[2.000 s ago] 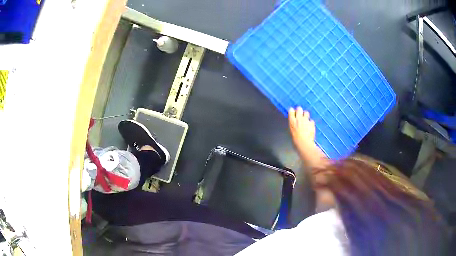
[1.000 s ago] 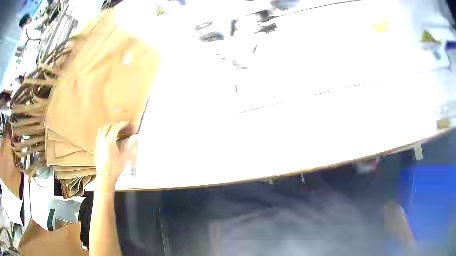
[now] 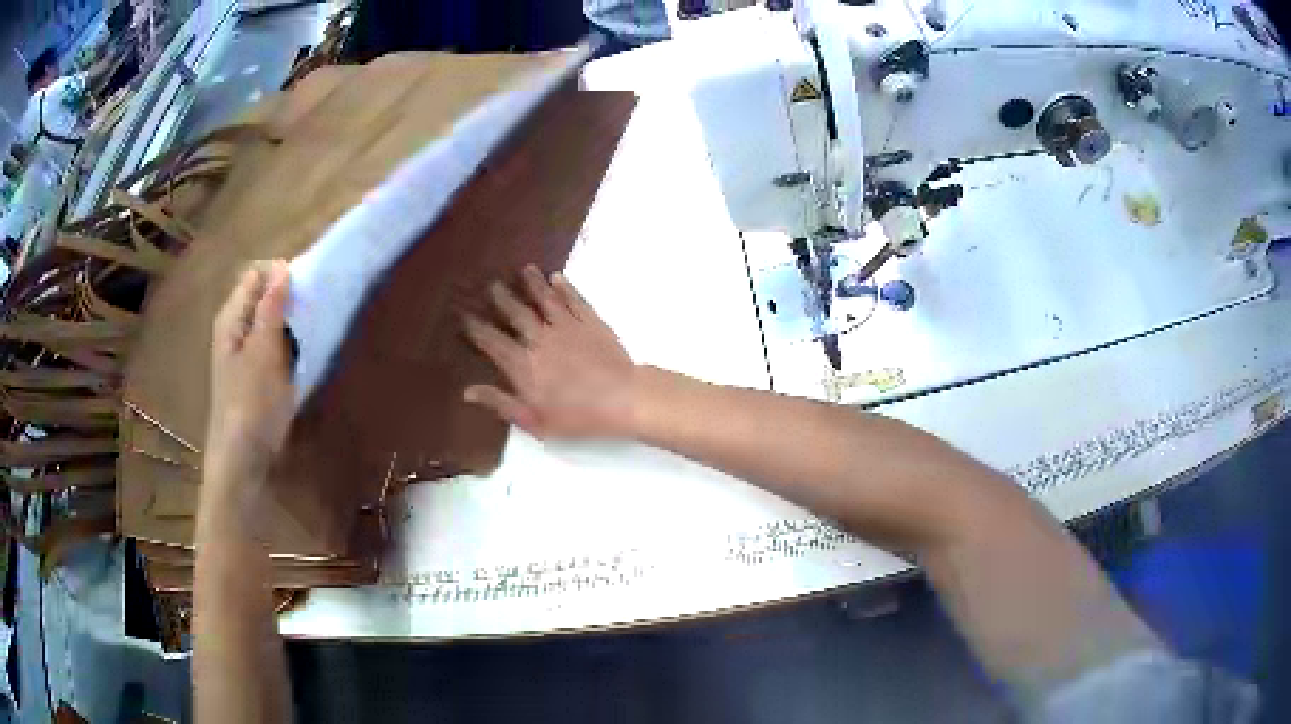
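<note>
A stack of flat brown bag panels lies at the left of the white machine table, with bundled brown straps along its far left edge. My left hand grips the near edge of a raised panel with a pale underside, fingers closed on it. My right hand lies with fingers spread on a brown panel beneath the raised one, at the table's middle left.
The white sewing machine stands at the right, its needle and presser foot right of my right hand. The table's printed ruler edge runs along the front. A blue crate shows low at the right.
The view has swung from the floor and crate to the table. My left hand has lifted a panel's edge from the stack, and my right hand has come onto the brown panel.
</note>
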